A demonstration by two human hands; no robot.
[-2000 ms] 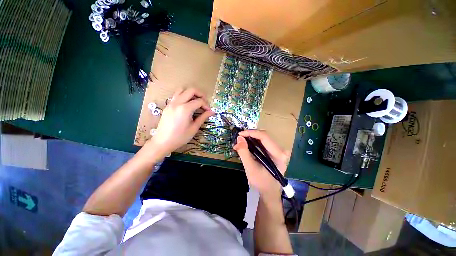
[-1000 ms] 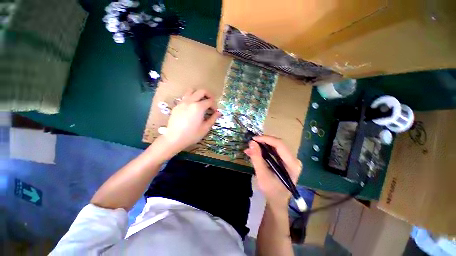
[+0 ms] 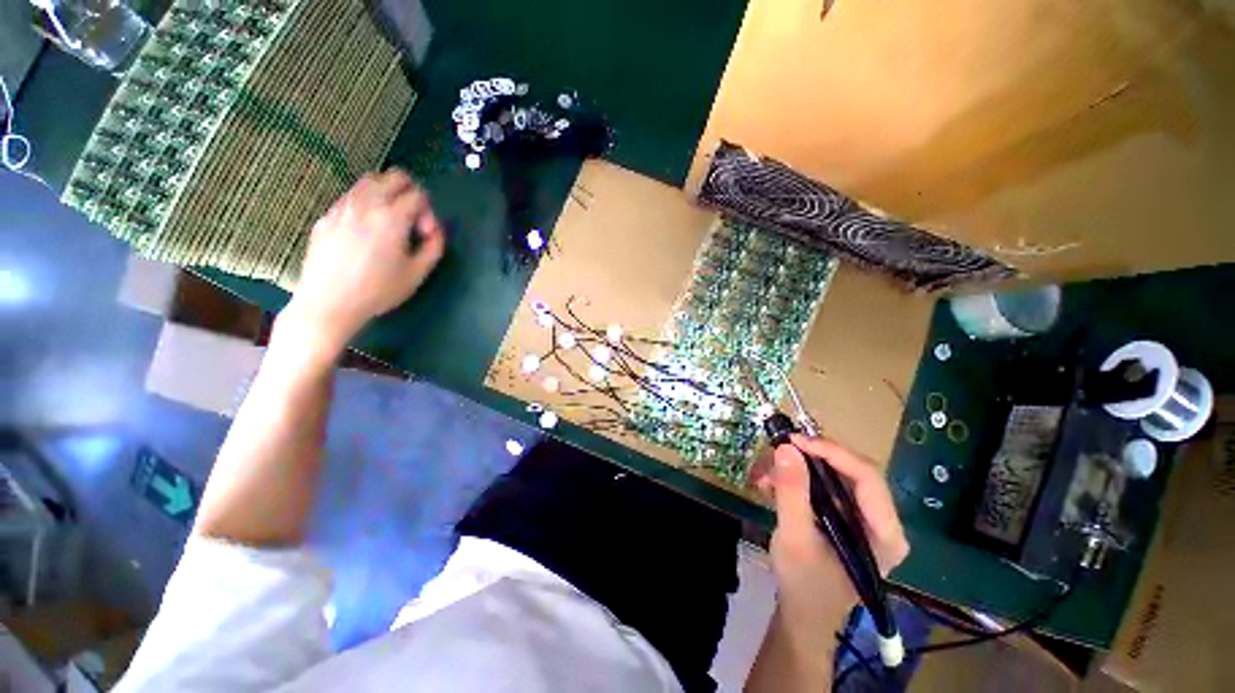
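Observation:
A green-white PCB panel (image 3: 752,305) lies on a tan cardboard sheet (image 3: 616,230). Several white wired discs (image 3: 603,355) lie at its left, their dark leads reaching onto the panel's near part. My right hand (image 3: 826,508) holds a black soldering iron (image 3: 842,535), its tip over the near right part of the panel beside a thin curved metal piece. My left hand (image 3: 366,251) is away from the panel, over the mat beside the stack of PCB panels (image 3: 291,149). Its fingers are curled; whether it holds anything is hidden.
A bundle of wired discs (image 3: 504,115) lies on the green mat behind the sheet. A patterned strip (image 3: 840,217) runs along a large carton (image 3: 1002,122). At right are a small jar (image 3: 1009,311), loose rings (image 3: 939,420), a black box (image 3: 1029,467) and a solder reel (image 3: 1144,386).
My left hand has moved from the panel's wires leftward to the panel stack. The view has shifted left, showing more of the stack. The iron remains in my right hand near the panel.

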